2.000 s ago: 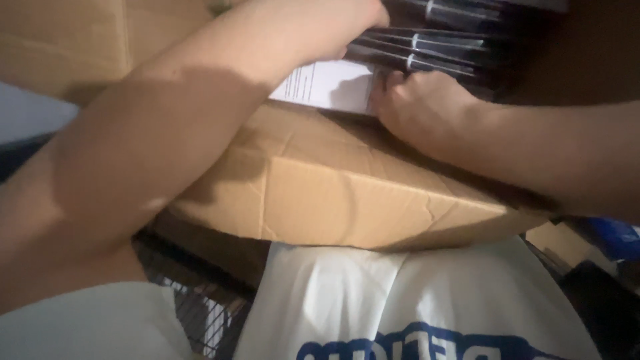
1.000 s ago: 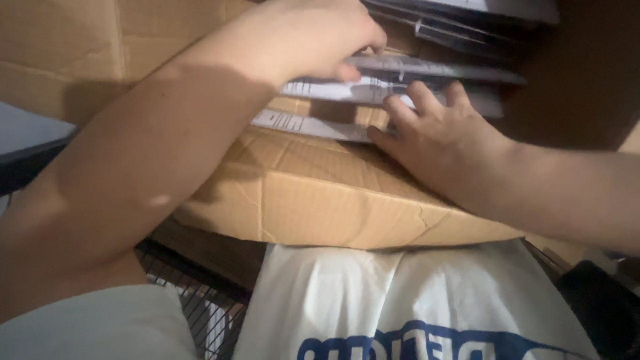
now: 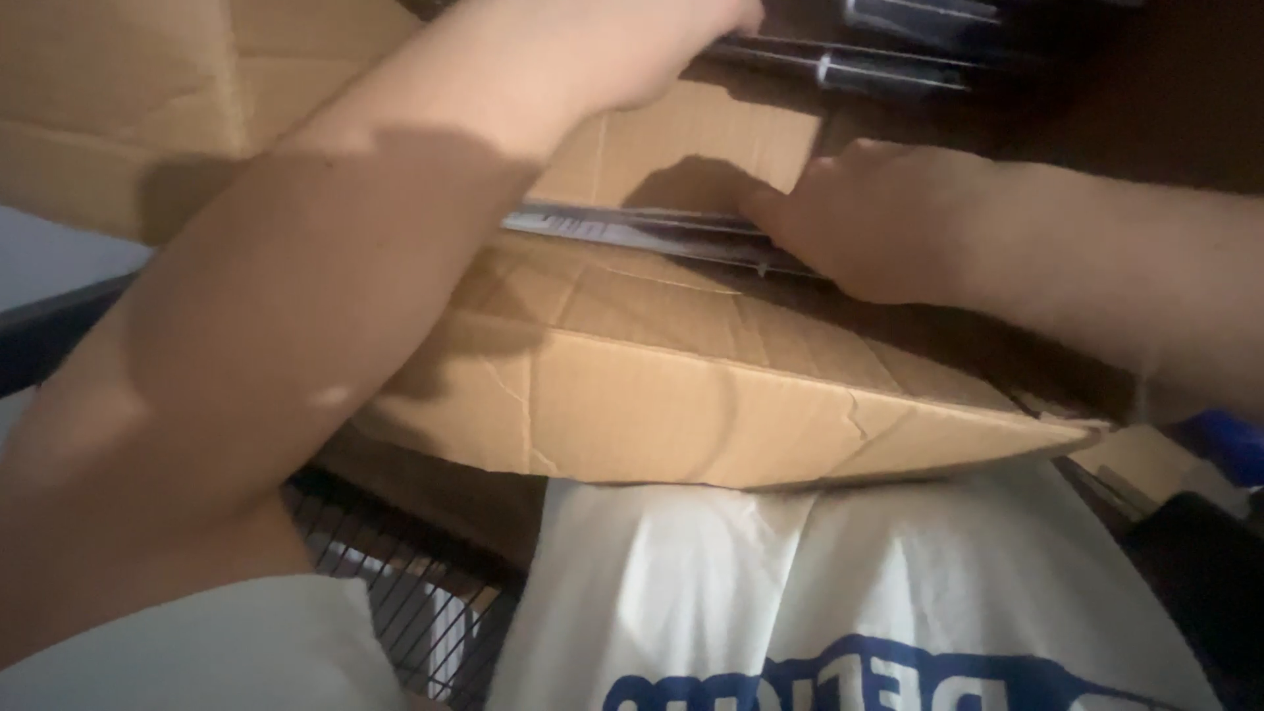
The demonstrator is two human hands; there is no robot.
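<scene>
A large open cardboard box (image 3: 642,395) lies against the front of my light shirt (image 3: 691,573). Inside it, several dark flat packages in clear plastic (image 3: 889,69) stand close together near the top of the view. My left hand (image 3: 726,20) reaches to these packages at the top edge, its fingers mostly out of view. My right hand (image 3: 849,217) rests beside a brown cardboard piece (image 3: 681,143), thumb near its lower corner; its other fingers are hidden. Below that piece, a plastic-wrapped package with a white printed strip (image 3: 612,232) lies along the near wall.
A black wire mesh basket or rack (image 3: 395,583) is below the box at the left. A dark bar (image 3: 64,326) runs at the far left edge. Blue (image 3: 1224,444) and black items (image 3: 1195,563) lie beyond the box at the lower right.
The white-edged packages that stood between my hands a second ago have shifted, and the brown cardboard piece now shows there. My right hand's spread fingers have drawn closer together.
</scene>
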